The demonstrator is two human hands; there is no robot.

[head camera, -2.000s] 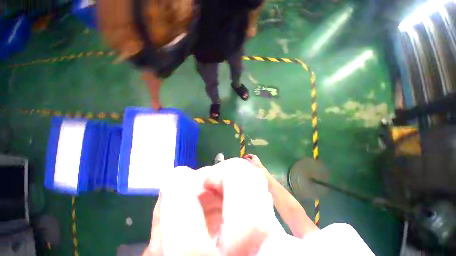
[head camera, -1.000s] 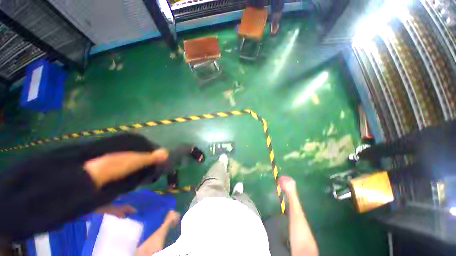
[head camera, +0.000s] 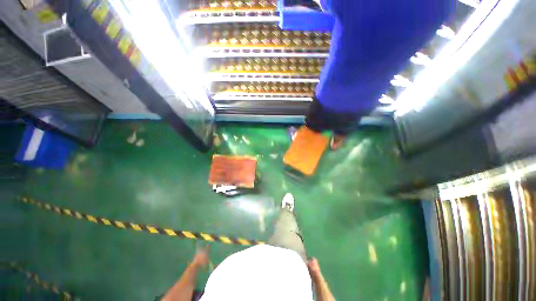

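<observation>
An orange-brown step stool [head camera: 233, 171] stands on the green floor in front of me. A second orange stool [head camera: 306, 150] stands to its right, close to a person's feet. The lit rack shelves [head camera: 264, 39] with rows of small sockets lie ahead at the top. My left hand [head camera: 201, 257] hangs at my left side, small and blurred, touching nothing that I can see. My right hand [head camera: 313, 266] is beside my right leg, small and partly cut off from clear view; its fingers cannot be made out.
A person in blue [head camera: 376, 53] stands at the rack, beside a blue tray [head camera: 307, 19] at shelf level. Open rack doors [head camera: 141, 70] flank the shelves. Stacked blue trays [head camera: 53, 150] stand at the far left. Yellow-black tape [head camera: 170, 231] crosses the floor. Another rack [head camera: 488, 235] is at the right.
The view has moved forward to the lit rack and stools. The dark-clothed person and the blue trays near my left hand have left the view. The person in blue now shows largely.
</observation>
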